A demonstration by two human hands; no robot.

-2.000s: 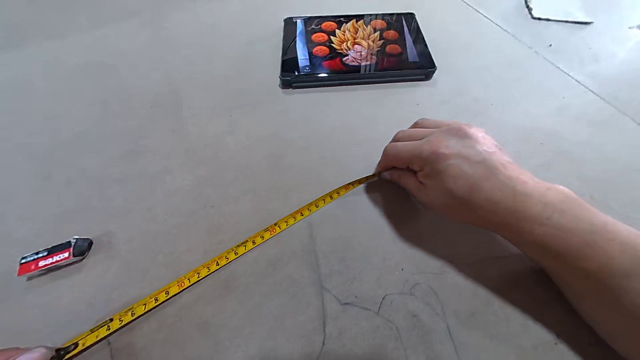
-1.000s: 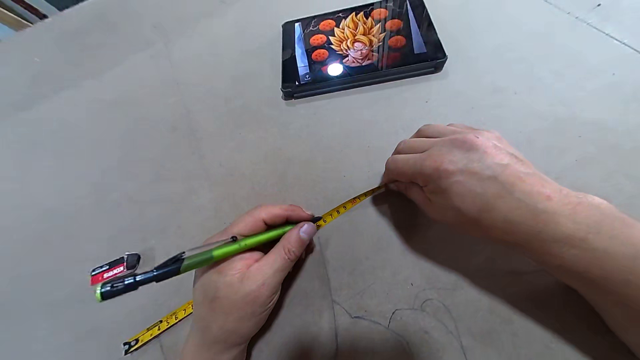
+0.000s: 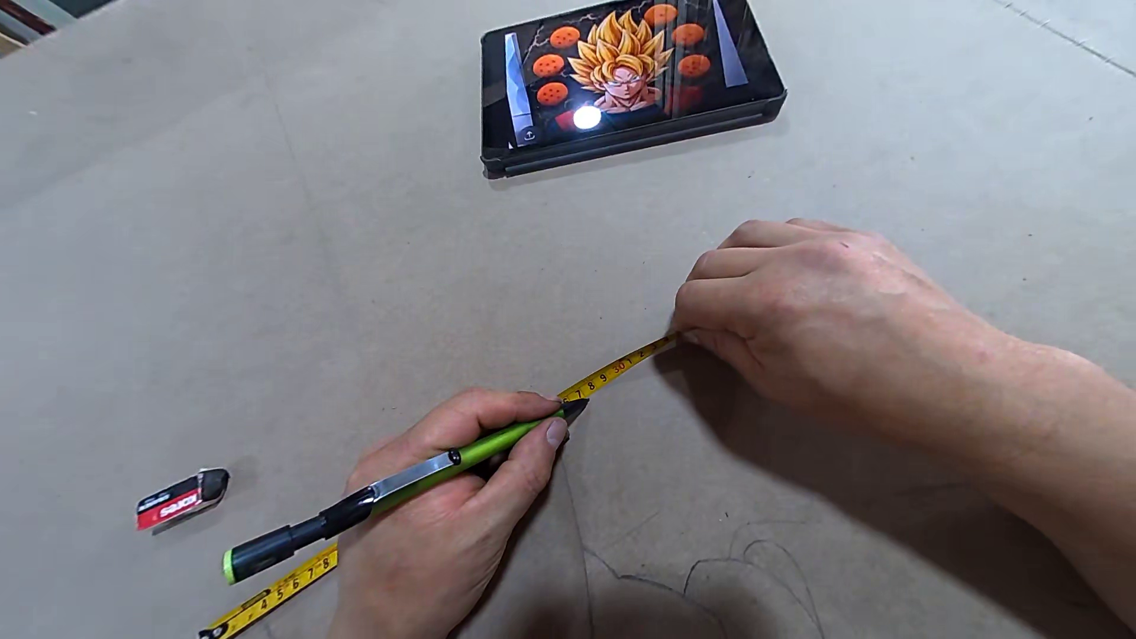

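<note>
My left hand holds a green and black pen or mechanical pencil, its dark tip at the edge of a yellow tape measure blade. The blade runs diagonally beneath that hand, and its end with the metal hook shows at the lower left. My right hand pinches the blade farther up to the right; its fingers hide what lies beyond. Faint pencil lines curve over the pale surface below the hands.
A tablet in a black case lies at the top, its screen showing a cartoon figure with spiky golden hair and orange balls. A Kores eraser in a black and red sleeve lies at the left. Dark items show at the top left corner.
My left hand was at the hook end of the tape two seconds ago. It has moved up along the blade and now holds the pen. My right hand still pinches the tape.
</note>
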